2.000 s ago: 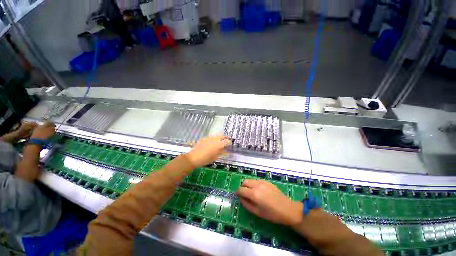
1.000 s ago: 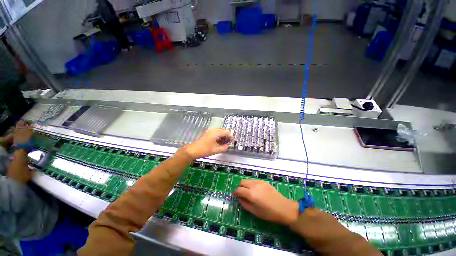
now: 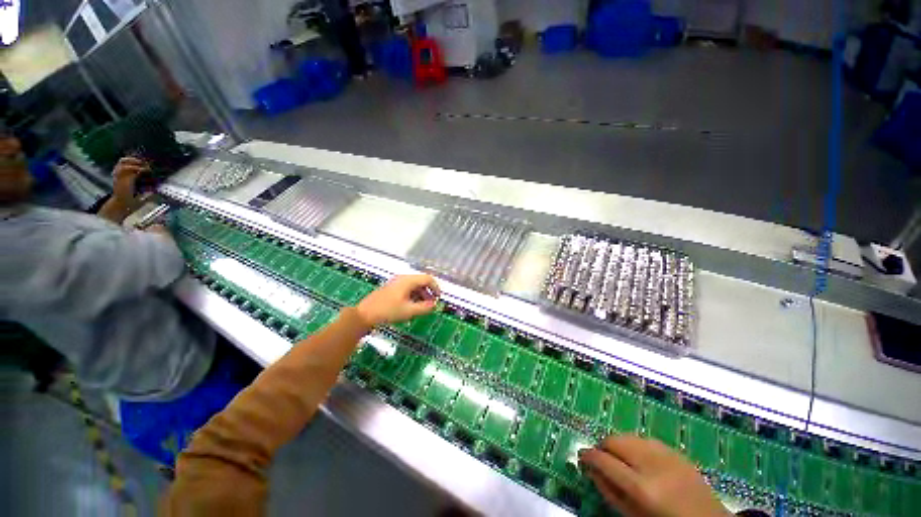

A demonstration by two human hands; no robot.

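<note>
Green circuit board panels lie in a long double row. My left hand is over the back row, in front of the greyish empty tray. Its thumb and fingers are curled together; whether they pinch a small part cannot be told. My right hand is at the lower edge of the view, fingertips down at the front row. A small pale shiny spot is at its fingertips, part or glare, unclear. A clear tray of silvery components lies on the white shelf behind the boards.
A metal rail edges the line in front. Further left on the shelf is another clear tray. A person in grey works at the left. A blue coiled cord hangs at right, near a dark phone-like rectangle.
The view has turned left, so trays and boards appear further right. My left hand has left the full tray's edge and moved left over the boards. My right hand stays low over the boards.
</note>
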